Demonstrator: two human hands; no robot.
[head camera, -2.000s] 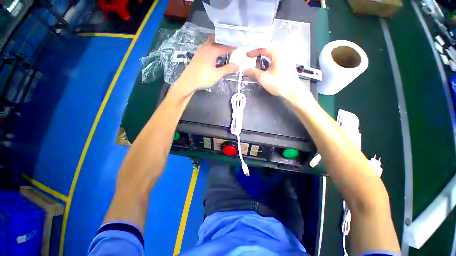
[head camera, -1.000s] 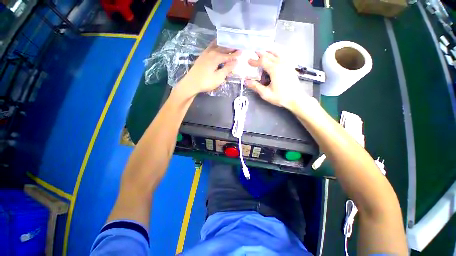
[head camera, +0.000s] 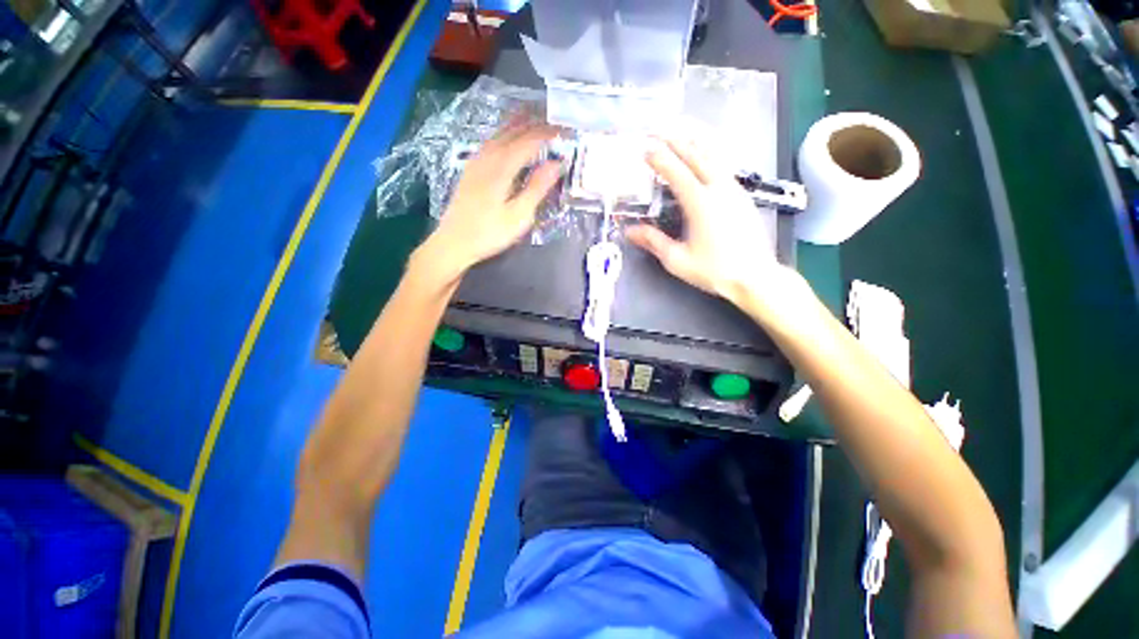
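Note:
A white power adapter (head camera: 616, 170) sits in the fixture at the middle of the dark press base. Its bundled white cable (head camera: 601, 293) hangs toward me over the front panel, past the red button (head camera: 582, 376). My left hand (head camera: 500, 194) is open at the left of the fixture, over the clear plastic film. My right hand (head camera: 702, 225) is open at the right of the fixture, its fingers apart and near the adapter. The silvery welding horn (head camera: 612, 56) stands just behind the adapter in view.
Green buttons (head camera: 731, 385) are at both front corners. Crinkled clear film (head camera: 431, 144) lies left of the fixture, a slotted metal bar (head camera: 777, 191) right. A white roll (head camera: 857, 175) stands beside the base. Another adapter (head camera: 943, 419) and white cables lie on the green surface under my right arm.
Both hands have let go of the adapter and moved apart, left hand leftward and right hand rightward. The adapter now shows in the fixture.

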